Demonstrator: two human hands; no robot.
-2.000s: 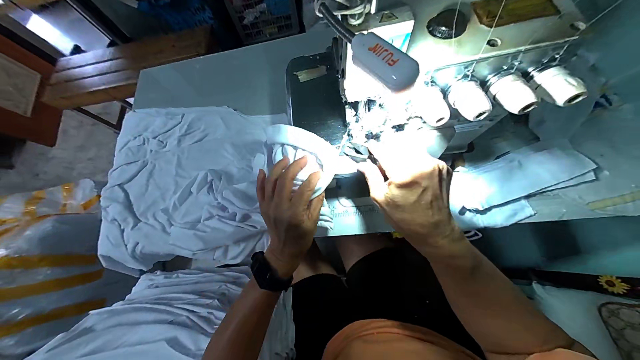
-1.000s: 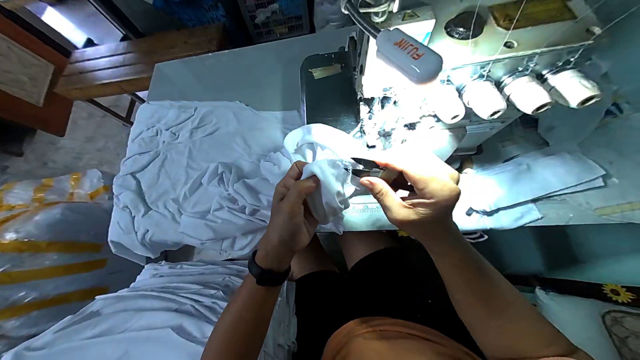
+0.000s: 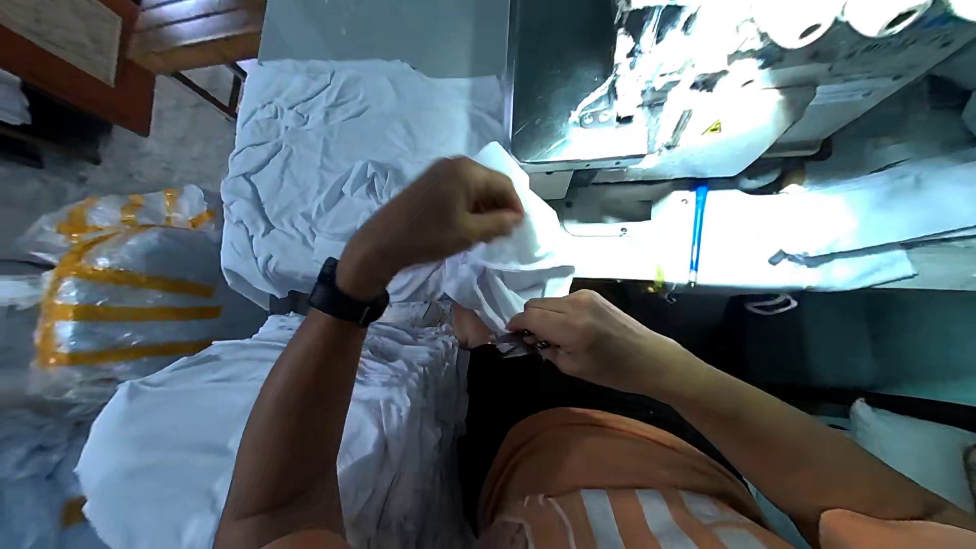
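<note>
Above a bunched piece of white fabric (image 3: 526,229) is my left hand (image 3: 457,210), blurred, its fingers curled; whether it pinches anything cannot be told. My right hand (image 3: 583,335), lower and to the right, holds small metal thread snips (image 3: 516,345), blades pointing left, beside the fabric's lower edge. The fabric hangs over the table's front edge below the overlock sewing machine (image 3: 686,114). A larger white cloth pile (image 3: 305,168) lies on the table at the left.
More white fabric (image 3: 191,427) is heaped at my lap's left. A blue pen-like tool (image 3: 697,232) and folded white pieces (image 3: 862,221) lie on the right of the table. Taped plastic bags (image 3: 130,297) and a wooden bench (image 3: 198,30) stand at the left.
Both hands have moved away from the machine toward my body, the snips staying in my right hand. My left hand was holding the fabric up before and is now above it. The view has shifted down.
</note>
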